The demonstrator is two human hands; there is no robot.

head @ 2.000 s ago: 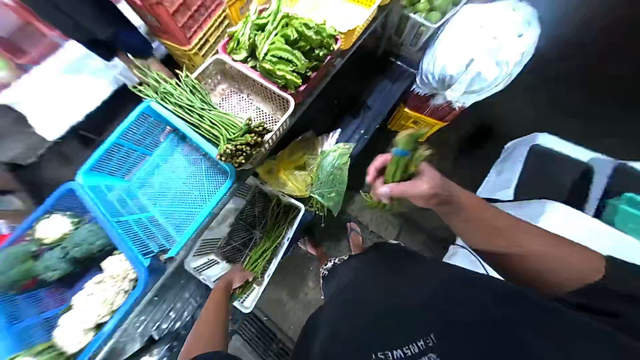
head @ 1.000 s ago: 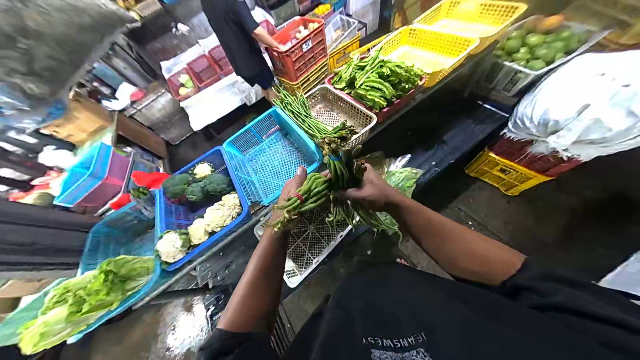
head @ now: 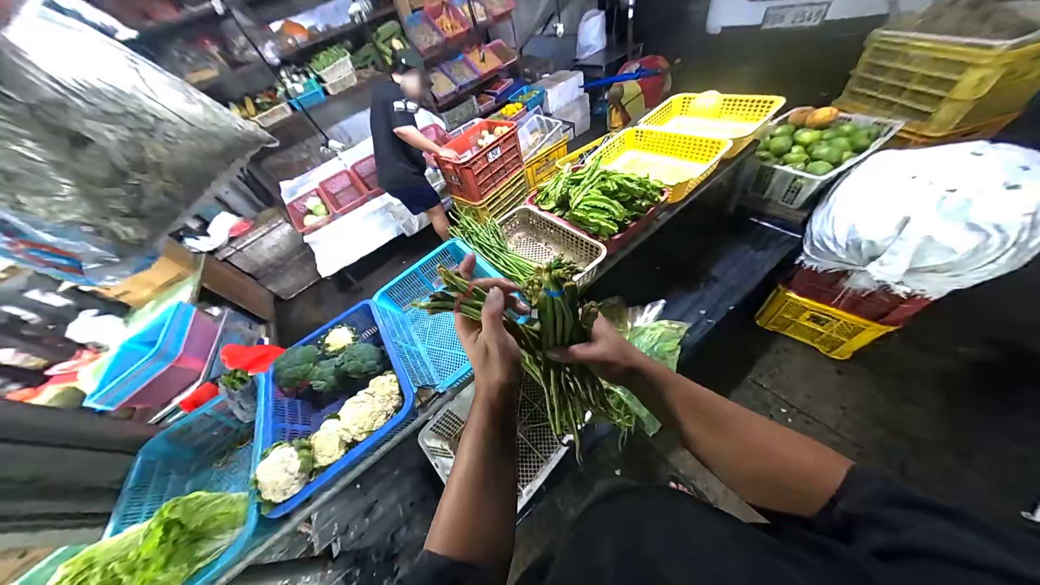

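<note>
My right hand (head: 597,349) grips a bunch of long green beans (head: 559,313) tied with a blue band, its stems hanging down. Beside it my left hand (head: 491,329) has a second bean bunch (head: 451,302) with a reddish band, lying across the palm under raised fingers. Both bunches touch or overlap, above a white plastic basket (head: 532,463). Behind my hands are a light blue basket (head: 422,337) and a beige basket (head: 556,236) with loose long beans (head: 491,248) at its left side.
A blue basket (head: 284,414) of broccoli and cauliflower stands left. Winged beans (head: 601,199) and yellow baskets (head: 666,158) lie beyond. At right, a white sack (head: 918,215) rests above a yellow crate (head: 821,325). A person (head: 398,138) handles a red crate (head: 483,166).
My left hand was down in the white basket two seconds ago; it has come up with beans beside my right hand. The view has swung widely. The bunches have been spread somewhat since one second ago.
</note>
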